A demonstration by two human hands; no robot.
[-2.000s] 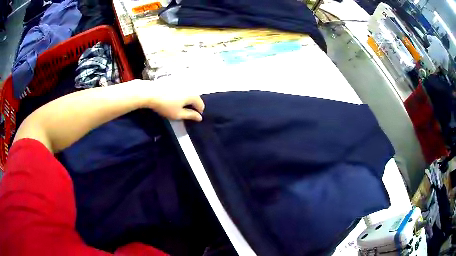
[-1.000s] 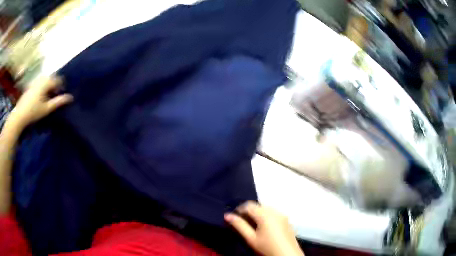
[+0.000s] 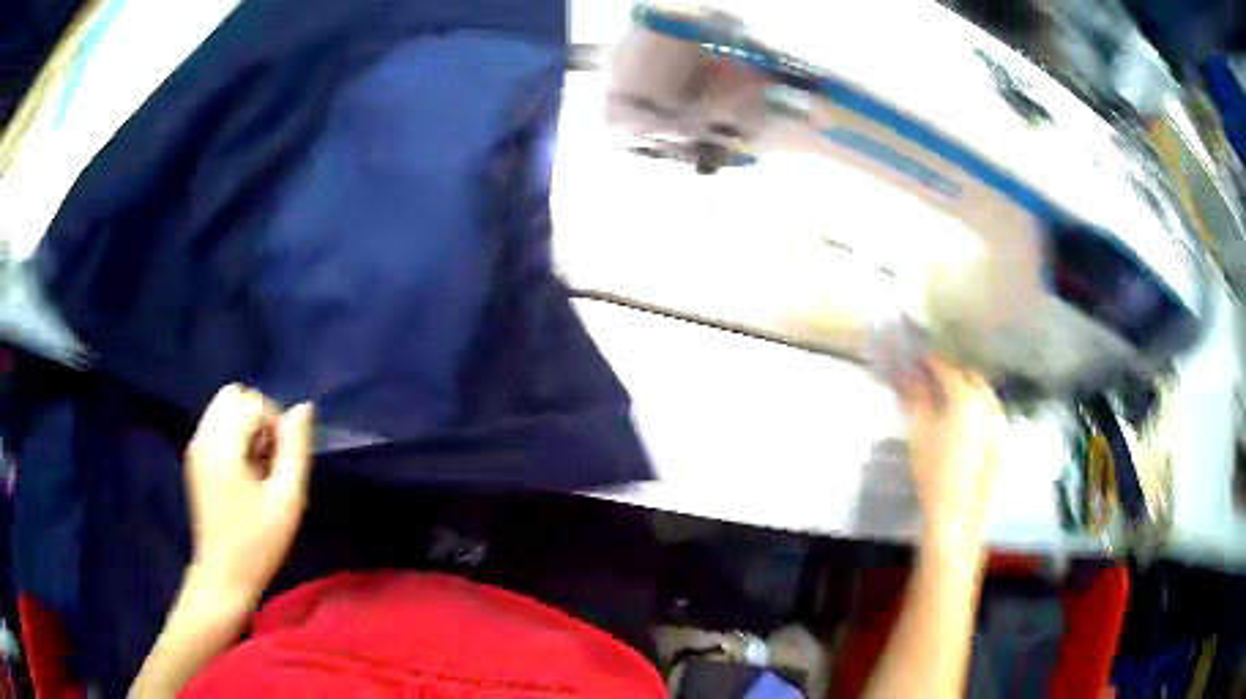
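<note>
The dark navy trousers (image 3: 178,205) lie spread over the left part of the white machine table, with a smoother, brighter blue patch (image 3: 396,205) on them. My left hand (image 3: 249,471) is at their near edge, thumb and fingers pinched together on the cloth; a small pale strip shows beside the fingertips. My right hand (image 3: 950,417) is off the cloth, at the right of the table beside the machine's needle end. Its fingertips are blurred, and whether they hold anything cannot be told. The sewing machine (image 3: 943,164), white with a blue stripe, is blurred.
The white table (image 3: 765,451) has a dark seam running across it. Yellow and dark loops (image 3: 1099,478) hang at its right edge. My red-clothed lap or torso (image 3: 437,642) is below, with red parts at both lower sides. More dark cloth hangs at the left.
The view has swung right towards the machine. My right hand has let go of the trousers' near edge and moved right to the machine. My left hand is now nearer the body, on the near edge.
</note>
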